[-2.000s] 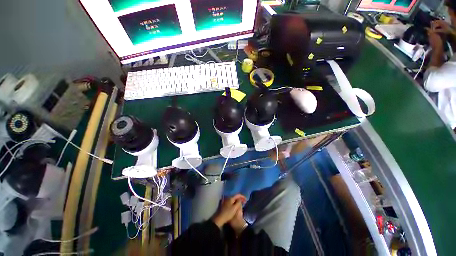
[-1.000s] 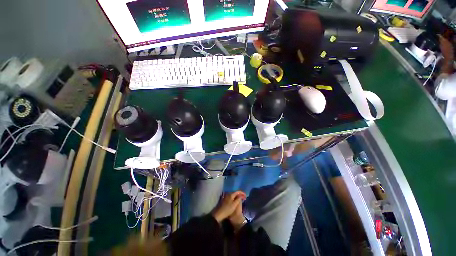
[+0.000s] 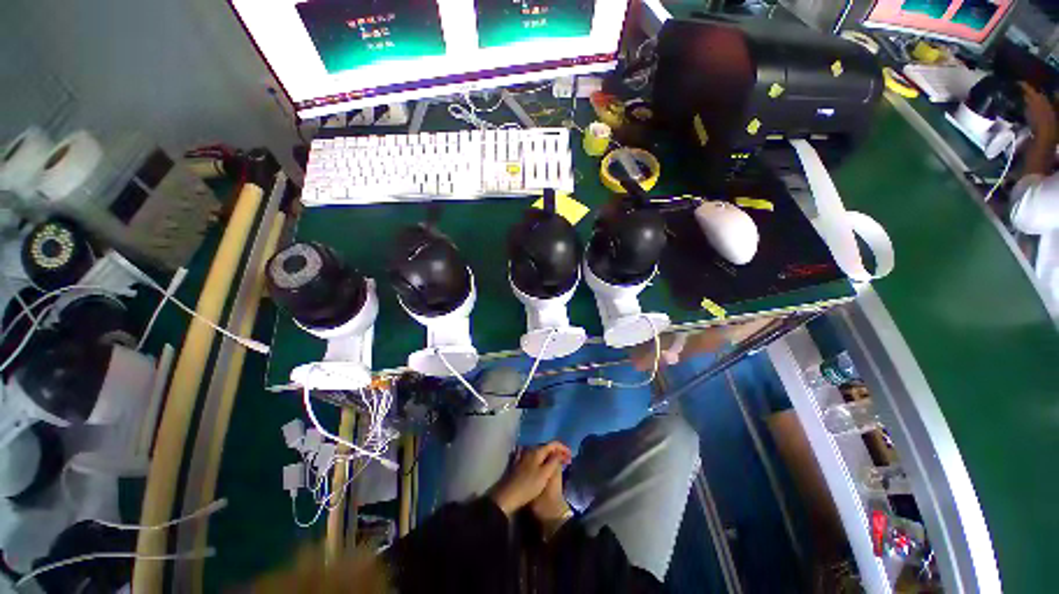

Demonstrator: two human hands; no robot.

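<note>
Several PTZ security cameras stand in a row along the bench's front edge, black heads on white arms. The leftmost camera (image 3: 319,290) shows its grey lens face. The second camera (image 3: 430,276), the third camera (image 3: 546,258) and the rightmost camera (image 3: 627,246) show no lens face. White leads hang from their feet over the edge. My left hand (image 3: 528,473) and my right hand (image 3: 550,499) are clasped together on my lap, below the bench edge and away from the cameras. No object shows in them; the palms are hidden.
A monitor (image 3: 465,84) stands behind a white keyboard (image 3: 436,166). A mouse (image 3: 727,232) lies on a black pad, with a tape roll (image 3: 629,171) and black machine (image 3: 755,87) behind. More cameras (image 3: 70,377) are piled left. A person's sleeve (image 3: 1042,207) shows far right.
The view has shifted slightly, so the bench sits a little higher and further right. The second camera's black head has turned. My hands stay clasped.
</note>
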